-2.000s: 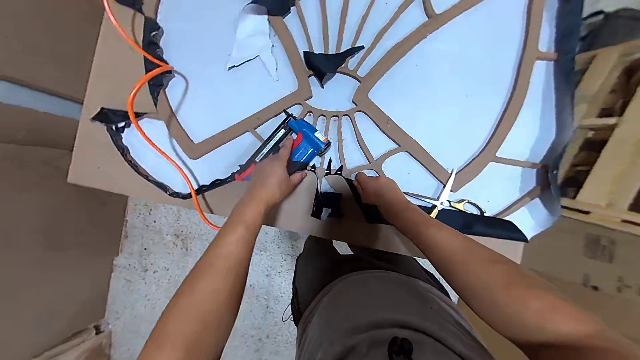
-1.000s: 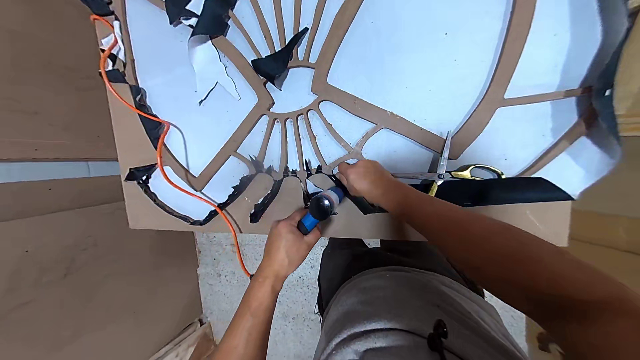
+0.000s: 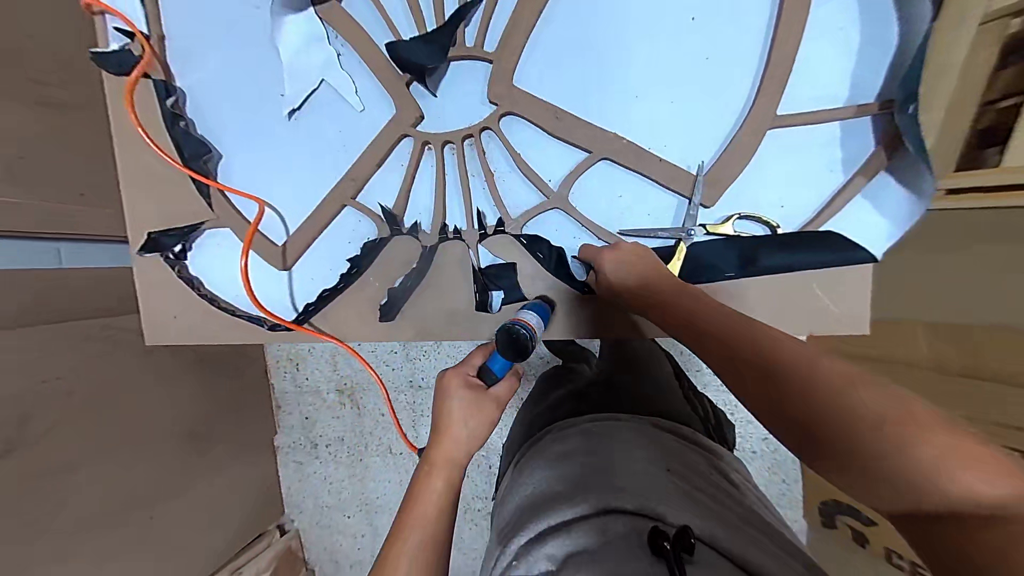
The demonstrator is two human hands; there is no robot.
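My left hand [image 3: 472,400] grips a blue pneumatic stapler [image 3: 520,332], which is seen from its end at the board's near edge. My right hand [image 3: 628,272] pinches the edge of black fabric [image 3: 552,260] folded over the curved rim of a cut-out wooden panel [image 3: 640,160]. Slit black fabric strips [image 3: 408,284] lie to the left along the same rim. White material lies under the panel's openings. Open scissors with gold-coloured handles [image 3: 690,234] rest just right of my right hand, partly on a black fabric flap [image 3: 768,256].
An orange air hose [image 3: 248,264] crosses the panel's left side and hangs over the near edge. Loose black scraps [image 3: 428,52] and a torn white piece [image 3: 308,56] lie on the panel. Cardboard [image 3: 120,416] stands at left, a wooden pallet [image 3: 980,188] at right.
My left hand has brought the stapler down and back from the panel to the near edge and turned it. My right hand has shifted right along the rim. The view has moved closer.
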